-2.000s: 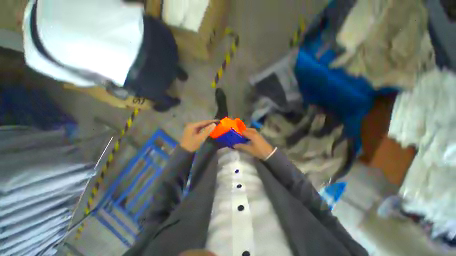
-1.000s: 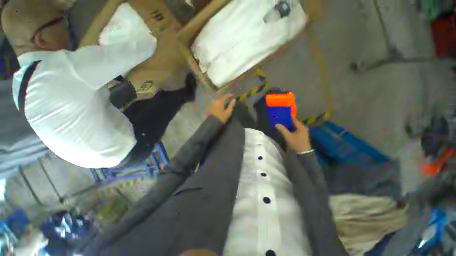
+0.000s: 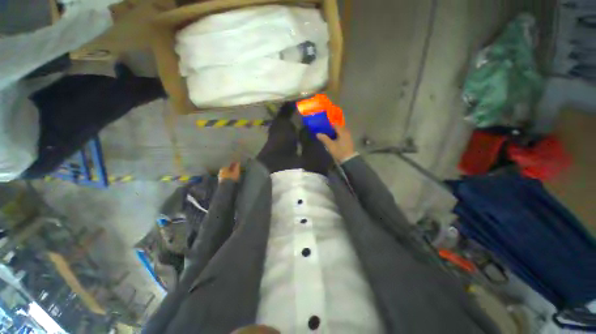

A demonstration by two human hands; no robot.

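My right hand point(image 3: 342, 145) is shut on the orange and blue tape gun point(image 3: 320, 117), held in front of my legs near the carton's lower right corner. My left hand point(image 3: 230, 172) hangs low at my left side, small and slightly blurred; it seems to hold nothing. An open brown carton point(image 3: 336, 45) lies ahead of me at the top. Inside it are white folded garments point(image 3: 238, 55) under a shiny clear film, with a dark tag at the right. Neither hand touches the carton.
A person in white and dark clothes point(image 3: 98, 98) bends at the upper left beside another carton. A blue trolley frame point(image 3: 91, 163) stands behind them. Striped tape point(image 3: 229, 122) runs along the floor. At right are a green bag point(image 3: 506, 78), red bags point(image 3: 483, 150) and hanging navy garments point(image 3: 529, 228).
My view has turned, and the open carton now lies straight ahead. My right hand still holds the tape gun. My left hand has dropped back to my side.
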